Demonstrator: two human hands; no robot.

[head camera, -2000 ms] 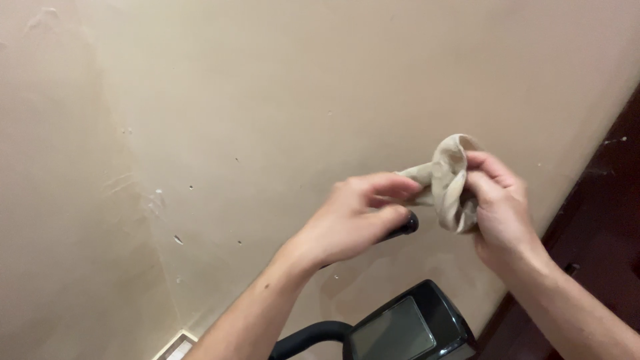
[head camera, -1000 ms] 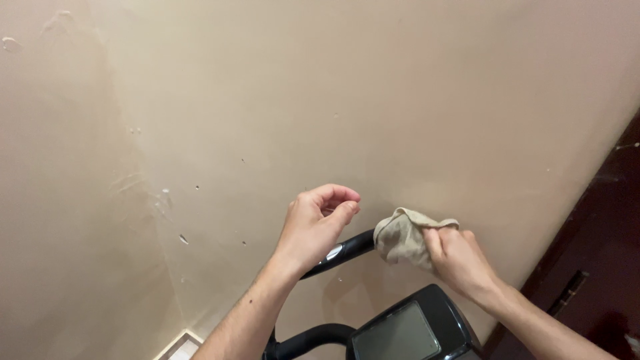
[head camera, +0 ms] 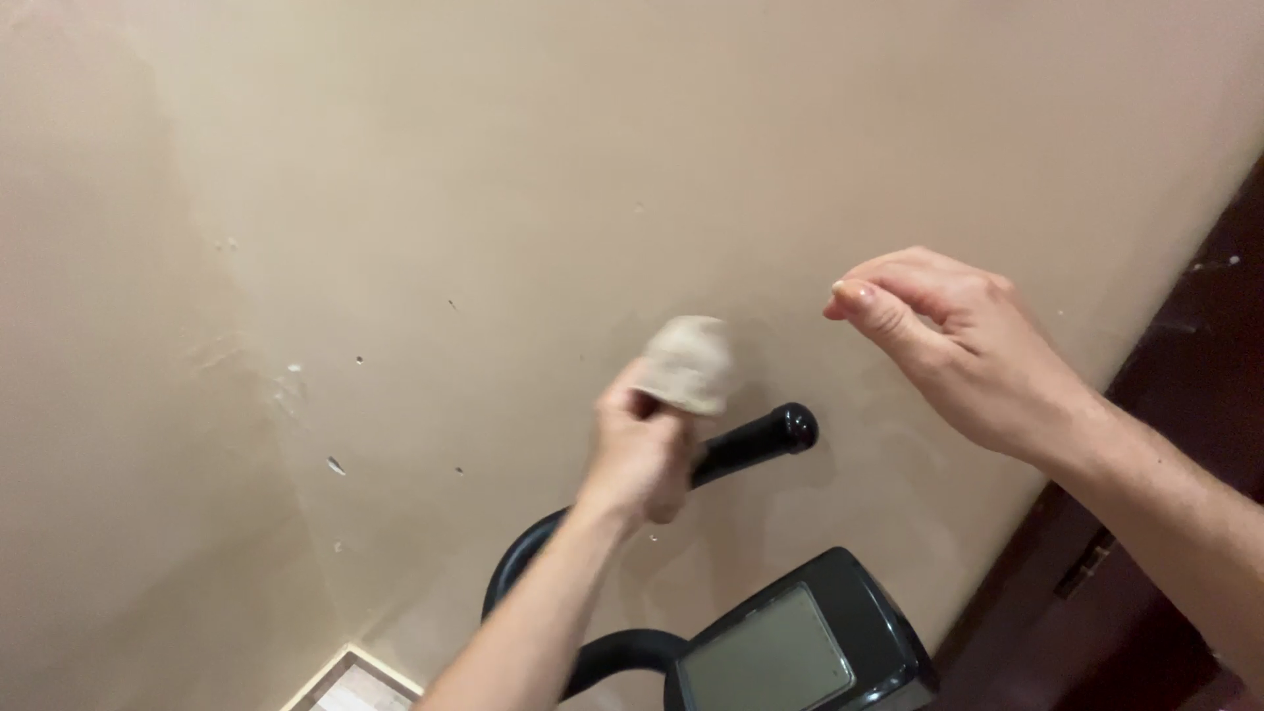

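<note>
A beige cloth (head camera: 688, 365), somewhat blurred, is gripped in my left hand (head camera: 642, 449) just above a black handlebar (head camera: 755, 441) with a rounded end cap. Whether that hand also touches the bar cannot be told. My right hand (head camera: 948, 346) is raised to the right of the cloth, empty, its fingers bent and the thumb tip close to the fingertips. Below both hands sits a black console with a grey display (head camera: 765, 652), beside a lower curved black bar (head camera: 627, 657).
A beige wall (head camera: 553, 148) with small holes and chipped marks stands behind the handlebar. Dark reddish-brown wood (head camera: 1062, 622) with a metal fitting (head camera: 1084, 565) runs along the right. A light-coloured frame (head camera: 346, 657) shows at the bottom left.
The cloth has passed from my right hand to my left. My right hand has moved up, away from the handlebar, whose end now shows uncovered.
</note>
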